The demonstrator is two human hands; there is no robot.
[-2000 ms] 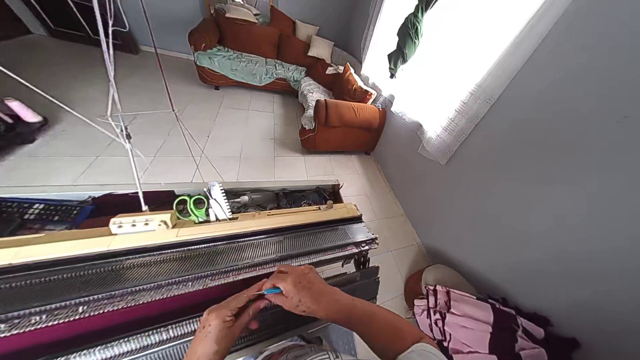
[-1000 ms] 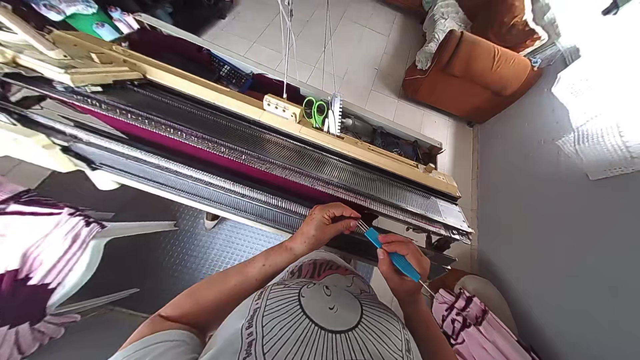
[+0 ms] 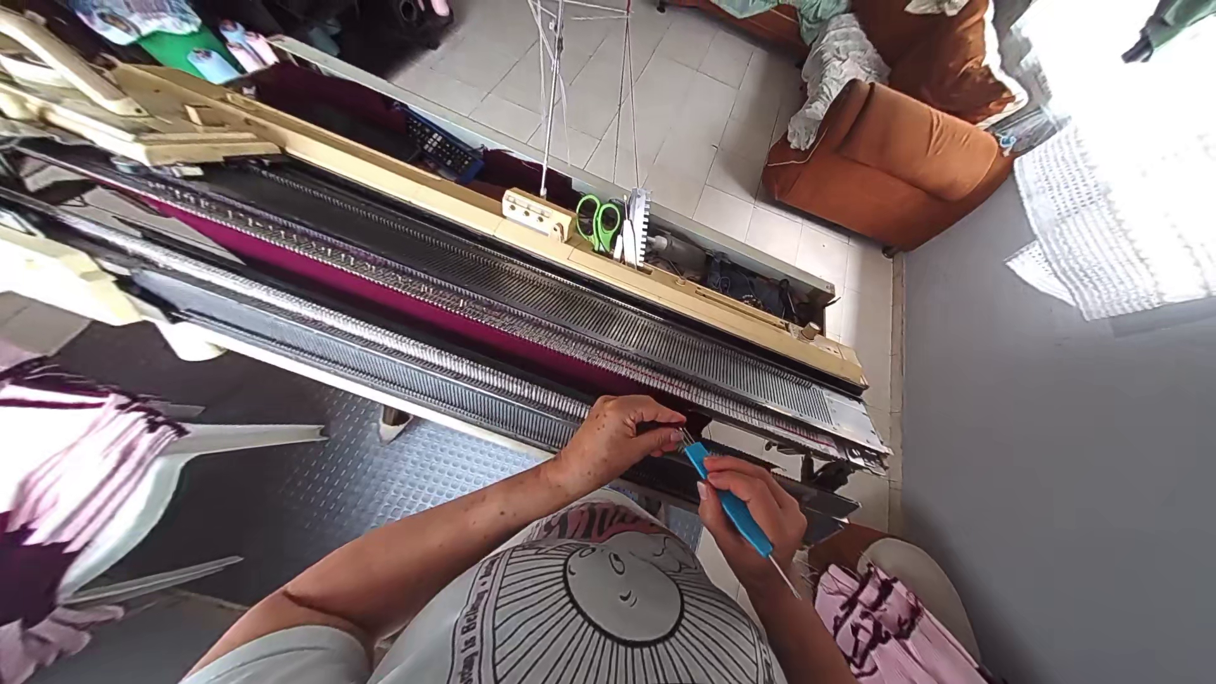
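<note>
Near the right end of a knitting machine's needle beds (image 3: 532,285), my right hand (image 3: 755,513) grips a blue-handled transfer tool (image 3: 730,499). Its metal prongs reach the fingertips of my left hand (image 3: 617,442), whose thumb and index finger are pinched together at the prongs. Whether yarn or a stitch lies between those fingers is too small to tell. Dark magenta knitting (image 3: 380,294) hangs between the two beds. Behind the beds, green-handled scissors (image 3: 598,223) and a white comb-like tool (image 3: 636,228) stand in the rear tray.
The machine's cream carriage (image 3: 161,133) sits at the far left, and a yarn mast rises behind the beds. Striped pink garments (image 3: 893,622) lie at lower right, others (image 3: 85,475) on a white chair at left. An orange sofa (image 3: 883,161) and grey wall (image 3: 1045,475) stand beyond.
The view has swung widely from two seconds ago. My hands, close together then, now hold the blue tool at an angle, its handle plainly visible. Since one second ago they have barely moved.
</note>
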